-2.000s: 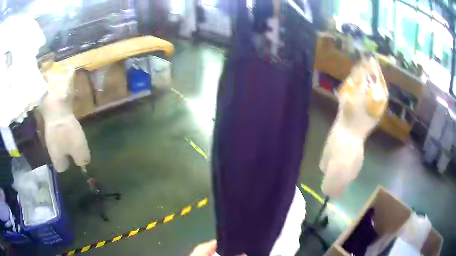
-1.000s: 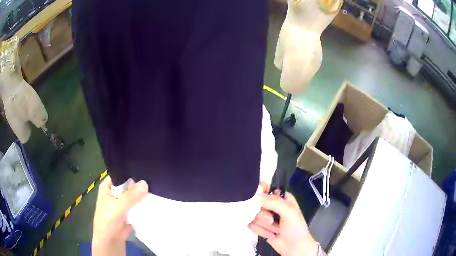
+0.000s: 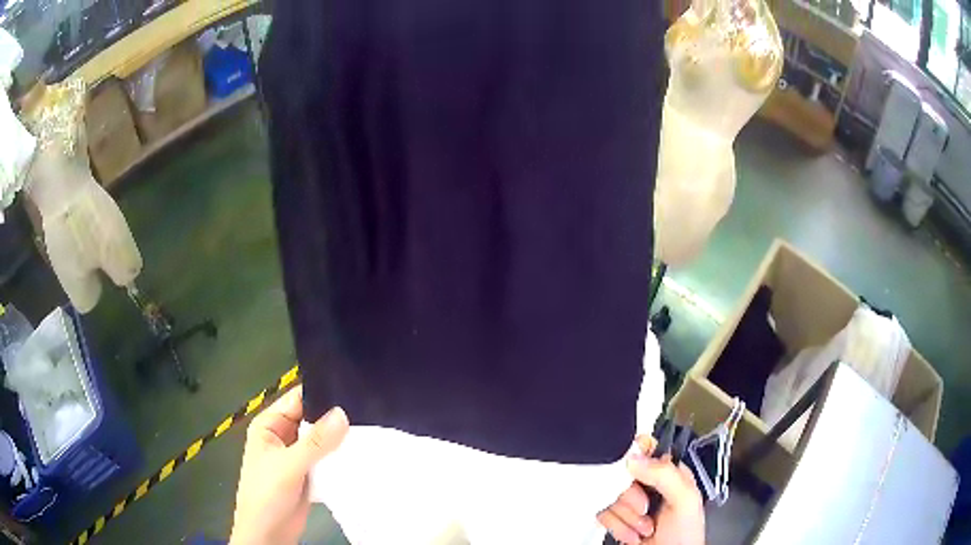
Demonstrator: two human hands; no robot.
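Note:
The dark outer layer of the garment hangs upright in the centre and hides much of the room. The white layer shows below its hem and a little at the right side. My left hand pinches the garment's edge at the lower left corner of the dark cloth. My right hand pinches the edge at the lower right corner. Black thread snips are also in my right hand, blades pointing up.
An open carton with dark and white cloth stands at right, behind a white-topped box and white hangers. Dress forms stand left and right. A blue crate is at lower left.
The garment came lower and closer in view, and both hands now hold its lower corners. Since one second ago, garment and hands have shifted right in the picture.

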